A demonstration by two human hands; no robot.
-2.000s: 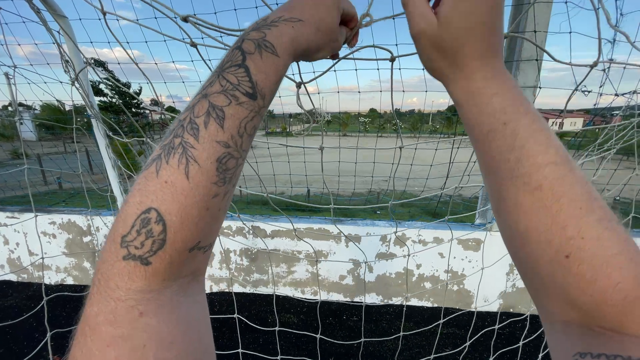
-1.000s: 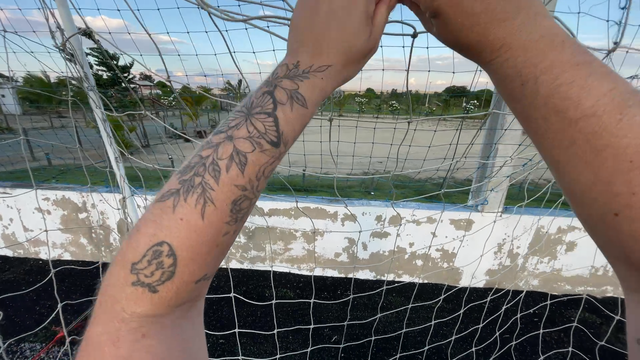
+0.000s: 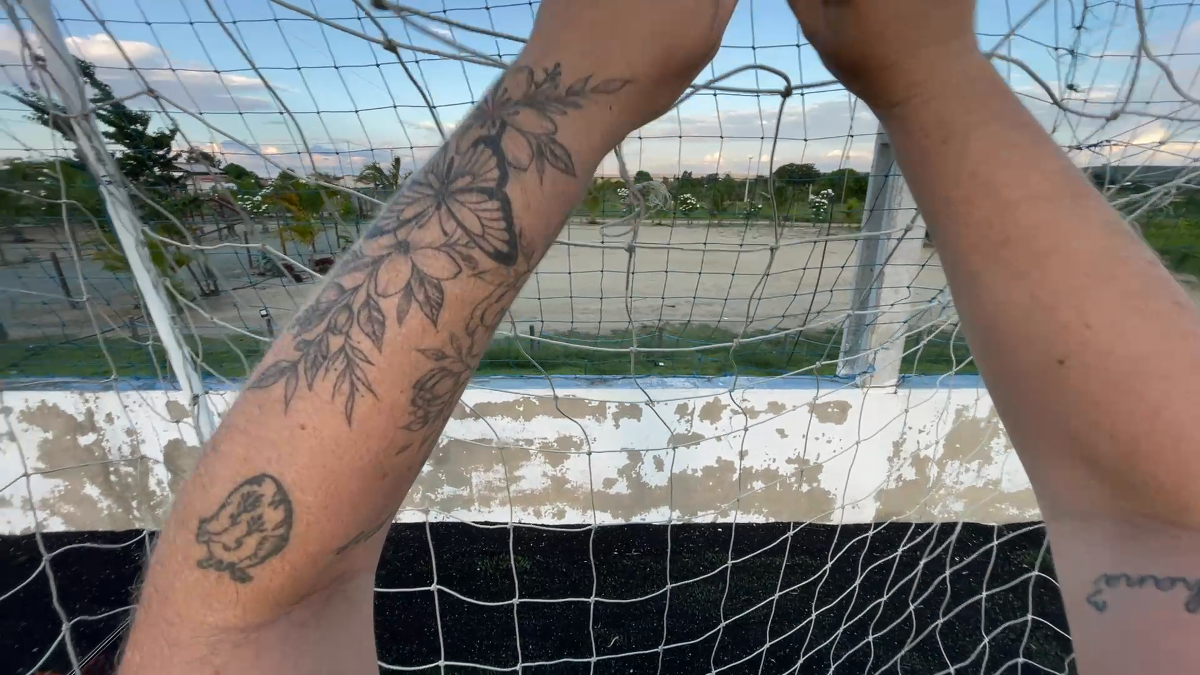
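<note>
Both of my arms reach up in front of a white cord goal net (image 3: 591,525). The back of my left hand (image 3: 647,28) shows at the top edge, its fingers cut off by the frame. To its right, the lower part of my right hand (image 3: 881,37) is in view, its fingers also out of the frame. The hands are apart, with a gap of sky between them. A thicker looped cord (image 3: 741,80) of the net runs behind and between the two wrists. Whether either hand holds cord cannot be seen.
Behind the net stands a low wall (image 3: 712,459) with peeling white paint. A slanted white pole (image 3: 141,253) is at the left and a metal post (image 3: 877,272) at the right. A finer mesh fence rises above the wall. Dark ground (image 3: 487,600) lies below.
My hands were close together near the top edge one second ago and are now apart. Less of my fingers shows than two seconds ago.
</note>
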